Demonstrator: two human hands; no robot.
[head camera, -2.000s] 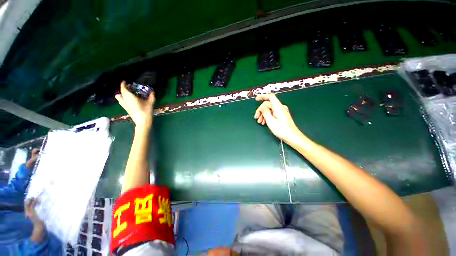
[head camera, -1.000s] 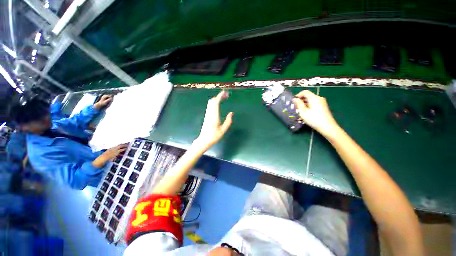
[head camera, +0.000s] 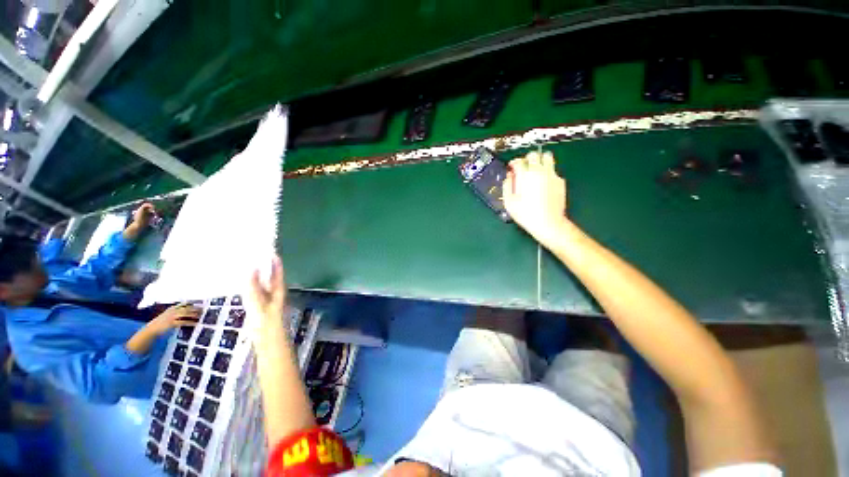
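A partly assembled phone unit (head camera: 486, 180) lies on or just above the green mat, tilted, its silvery camera end toward the upper left. My right hand (head camera: 537, 191) is at its right edge with the fingertips on it; the grip is partly hidden. My left hand (head camera: 267, 289) is at the lower right edge of a large white foam-like sheet (head camera: 223, 214), touching it, with the fingers partly hidden. Two small dark covers (head camera: 687, 171) lie on the mat at the right.
Several phones (head camera: 488, 100) and a long black piece (head camera: 341, 129) lie on the green belt behind the chipped edge strip. A clear blister tray (head camera: 808, 177) is at the right. A neighbouring worker (head camera: 74, 317) sits left beside a white slotted tray (head camera: 200, 382).
My left hand has moved left and down to the white sheet, which stands more upright. My right hand has shifted slightly left with the phone.
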